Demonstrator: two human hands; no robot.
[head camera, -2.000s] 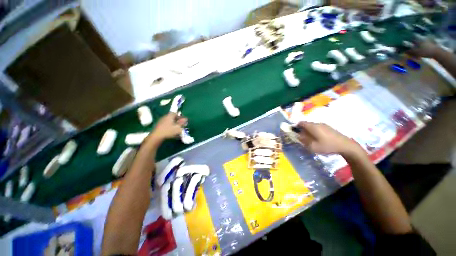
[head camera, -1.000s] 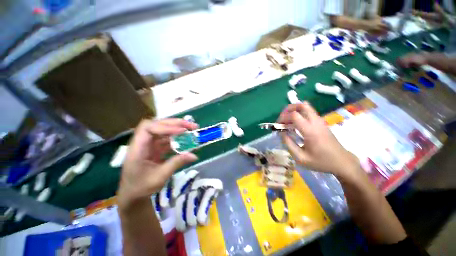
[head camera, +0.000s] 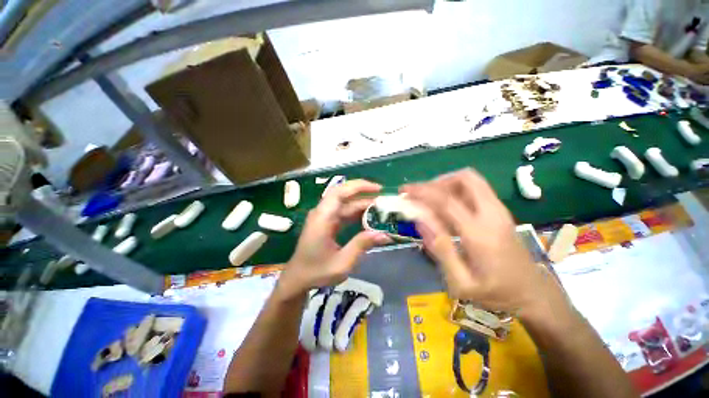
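My left hand (head camera: 330, 233) holds one end of a white oblong housing (head camera: 381, 220), its open side towards me, with green and blue showing inside. My right hand (head camera: 466, 233) is at the housing's other end and holds a pale cover (head camera: 398, 206) over the opening; the fingers hide part of both. Waiting open housings (head camera: 336, 317) with dark blue stripes lie on the mat (head camera: 394, 288) below my left hand. Beige inner parts (head camera: 482, 317) lie partly hidden below my right hand.
A green conveyor (head camera: 435, 167) with scattered white units (head camera: 250, 248) runs behind my hands. A blue bin (head camera: 78, 342) with tan pieces stands at lower left. A cardboard carton (head camera: 233, 116) and metal frame (head camera: 128, 101) stand at back left. A person's arm (head camera: 661, 58) shows at upper right.
The view has swung right-to-left across the bench, bringing the blue bin further in. My right hand has brought the small part to the housing in my left hand, and both hands now meet.
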